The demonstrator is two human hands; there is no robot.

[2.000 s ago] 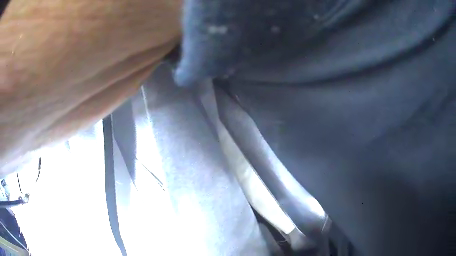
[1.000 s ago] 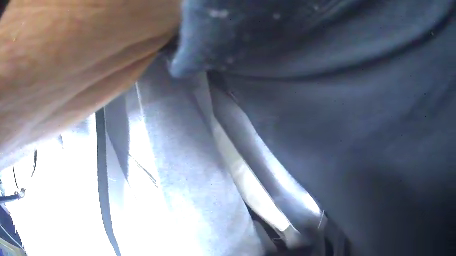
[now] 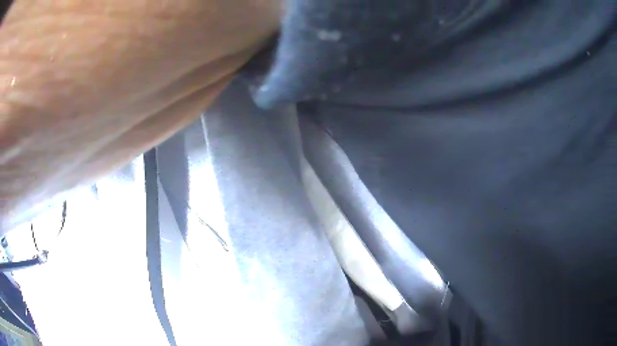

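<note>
A bare forearm (image 3: 128, 88) crosses the upper left, very close to the camera, coming out of a blue-grey sleeve (image 3: 379, 54). No hand shows; both my left hand and my right hand are out of the picture or hidden. Pale blue-grey cloth (image 3: 270, 223) lies below the arm, washed out by glare towards the left. A narrow grey strip (image 3: 153, 236) runs down over the bright area. What the cloth rests on cannot be told.
Dark blue-grey cloth fills the right side. Beside it are a cream band (image 3: 355, 250) and a shiny grey fold (image 3: 399, 250) running down to the right. A thin dark curved line and a small dark rod-like thing (image 3: 24, 262) show at the lower left edge.
The forearm and sleeve edge have shifted slightly to the right in the picture, and the cloth and strip with them. No hand has come into view.
</note>
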